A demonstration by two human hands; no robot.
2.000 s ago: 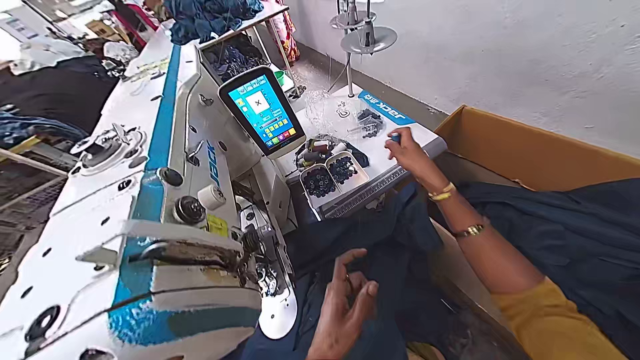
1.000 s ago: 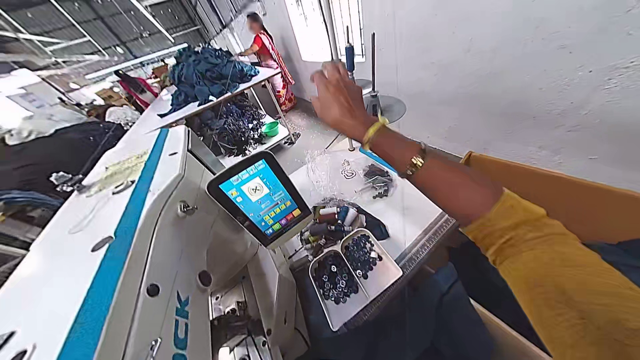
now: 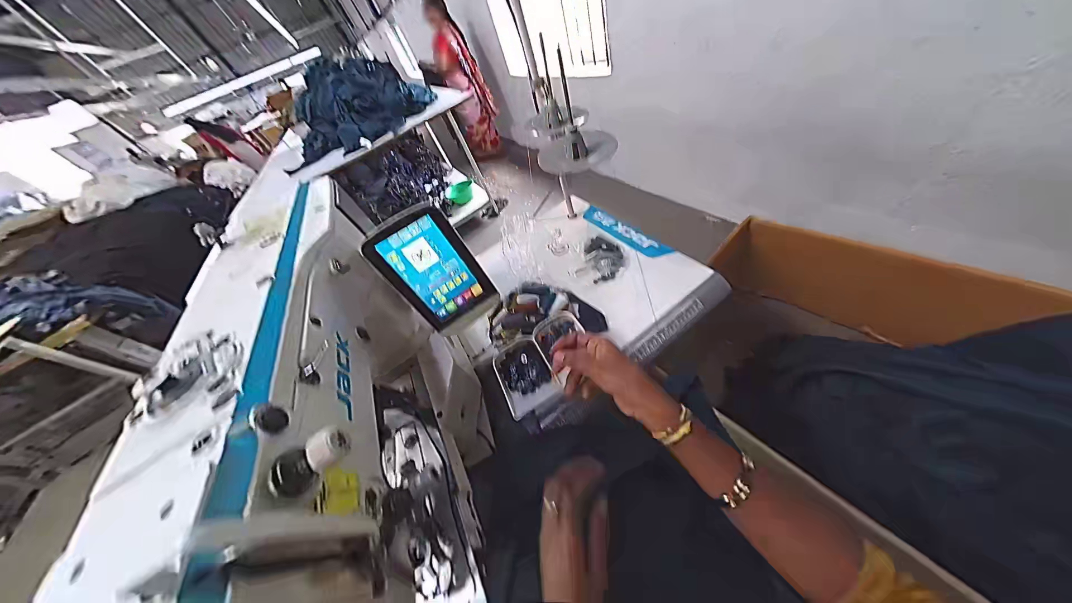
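My right hand (image 3: 599,368) hangs over the right compartment of a white two-part tray (image 3: 521,412), thumb and fingertips bent close together; whether a small piece is between them cannot be told. Small dark buttons (image 3: 523,373) lie in the left compartment. My left hand (image 3: 574,532), blurred, rests on dark fabric (image 3: 662,519), fingers extended with a gap between them. To the left stands a white and blue Jack sewing machine (image 3: 343,377), its lit control screen (image 3: 431,268) tilted beside the tray.
Thread spools (image 3: 532,306) lie behind the tray. A thread stand (image 3: 576,151) rises from the white machine table (image 3: 653,285). A cardboard box (image 3: 888,289) with dark cloth is on the right. Fabric is piled on a far table (image 3: 452,99), where a person (image 3: 465,79) stands.
My right hand was raised by the thread stand a second ago and has come down to the tray. Two seconds ago it held a small blue thing above the table. The view has shifted.
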